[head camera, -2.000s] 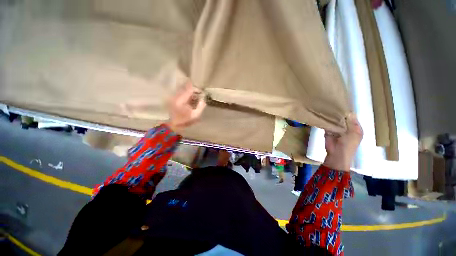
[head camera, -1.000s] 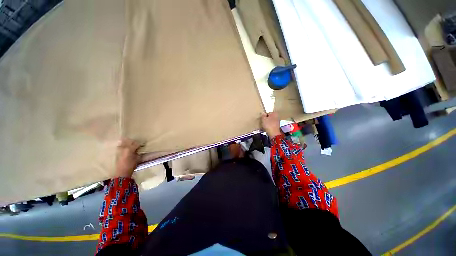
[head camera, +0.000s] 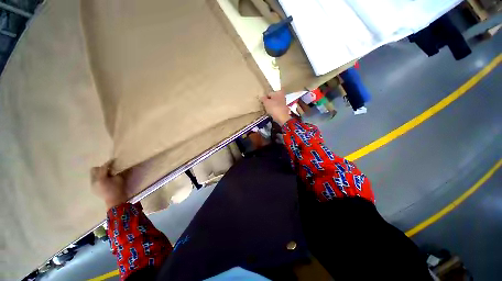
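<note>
A wide tan fabric ply (head camera: 170, 71) covers the table, with a long fold running down to my left hand. My left hand (head camera: 108, 184) pinches its near edge at the lower left, close to the table rim. My right hand (head camera: 277, 106) holds the ply's near right corner at the rim. Between my hands the edge is slightly raised, and fabric below it shows. The silvery table edge rail (head camera: 190, 163) runs just beneath. My fingertips are partly hidden in the cloth.
A blue weight (head camera: 277, 38) lies beyond the ply's right edge, beside a cream underlay strip (head camera: 250, 38). A white material stack (head camera: 352, 27) is at the upper right. Remnant rolls (head camera: 355, 88) show under the table. The grey aisle has yellow lines (head camera: 418, 121).
The view has turned, so the table edge slants more. Both hands stay on the fabric edge, my left now pinching it higher. Two seconds ago the ply was lifted; now it lies mostly flat.
</note>
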